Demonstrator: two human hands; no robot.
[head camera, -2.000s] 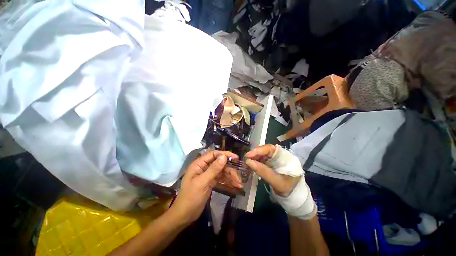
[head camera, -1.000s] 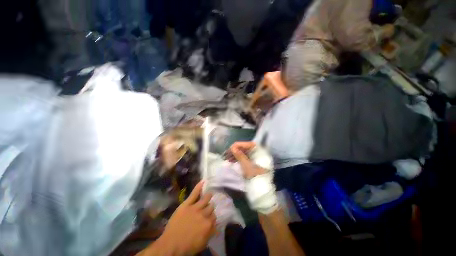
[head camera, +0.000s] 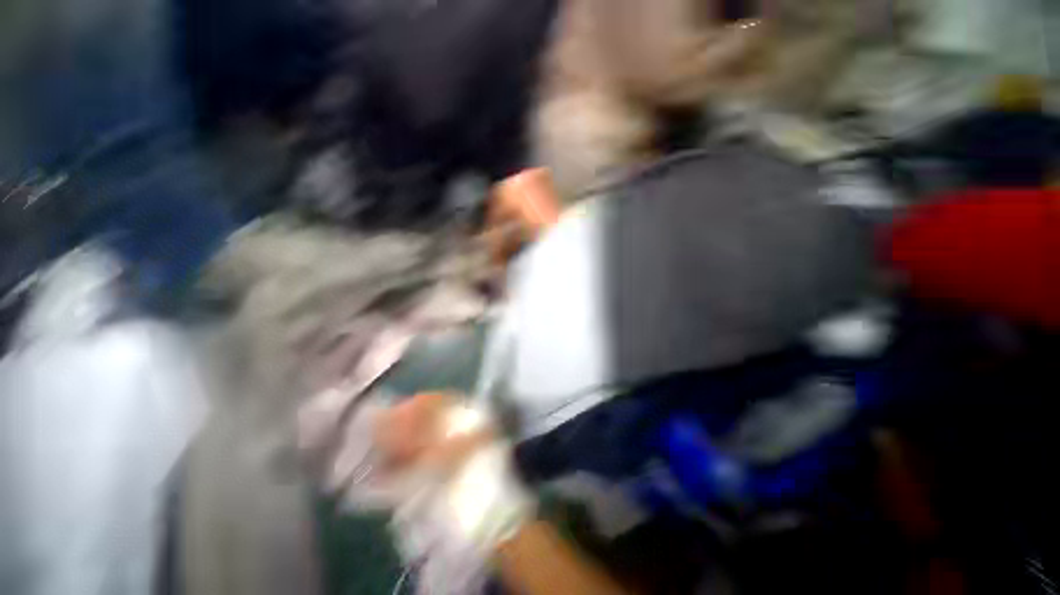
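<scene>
The whole frame is strongly blurred. My right hand (head camera: 436, 432), with a white wrap (head camera: 482, 488) around its wrist, is low and left of the middle. Its fingers are smeared, so I cannot tell whether they hold anything. My left hand is not in view. The drawer cannot be made out. Pale pinkish scraps (head camera: 360, 378) lie just beyond and left of my right hand.
White fabric (head camera: 93, 453) fills the lower left. A white and dark grey cloth (head camera: 732, 267) lies right of the middle, with an orange stool (head camera: 529, 200) behind it. Blue things (head camera: 697, 459) are below it. A person (head camera: 616, 81) in beige is at the back.
The view has swung to the right, so things have shifted left. My left hand, at the drawer's edge a second ago, is out of view. A red thing has come into view at right.
</scene>
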